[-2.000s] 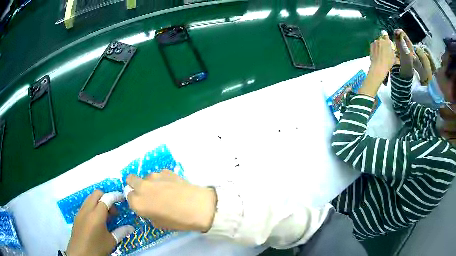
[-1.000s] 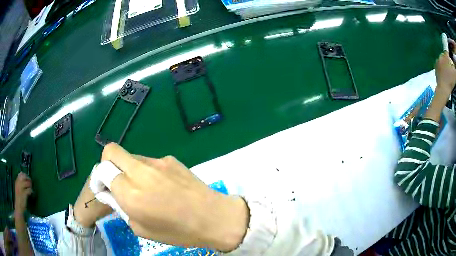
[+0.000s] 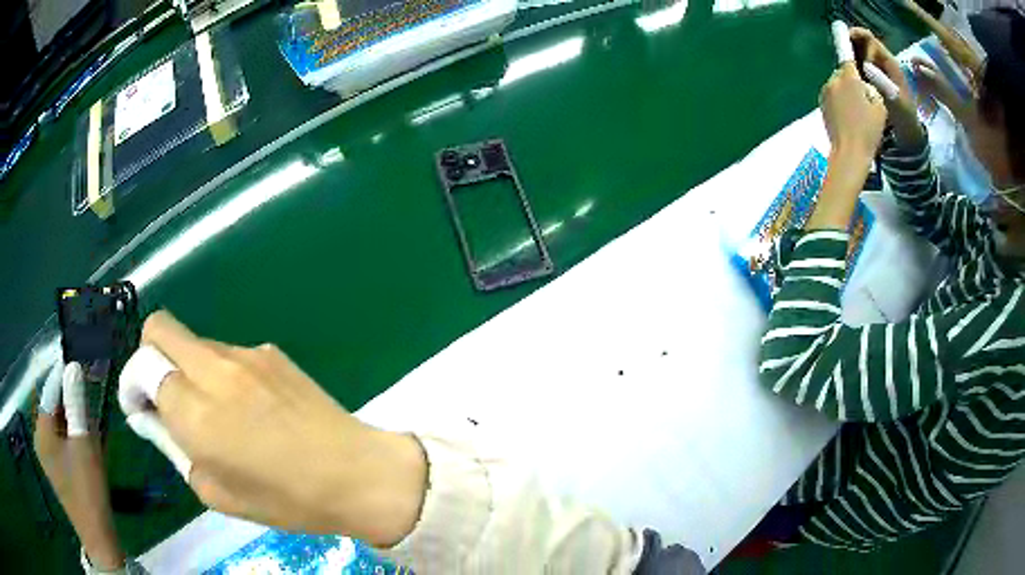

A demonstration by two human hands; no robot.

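My left hand (image 3: 76, 449), with white finger cots, is at the far left and holds a dark phone middle frame (image 3: 96, 326) over the green belt. The frame's solid black end shows above my fingers; its lower part is mostly hidden. My right hand (image 3: 281, 438), also with white cots, is just right of the frame with thumb and fingers pinched together. Its fingertips point away, so what is between them is hidden. Part of the blue carrier sheet (image 3: 298, 556) shows below my right hand at the bottom edge.
Another phone frame (image 3: 534, 264) lies on the green belt (image 3: 337, 270). Beyond it are a clear tray (image 3: 152, 107) and stacked blue sheets (image 3: 393, 39) with orange strips. At right, a person in a striped sleeve (image 3: 826, 292) sits by another blue sheet (image 3: 781, 219). White covering (image 3: 607, 348) lies between.
My hands have left the blue sheet and are up at the belt. My left hand has taken hold of a phone frame. The view has shifted, and fewer frames show on the belt.
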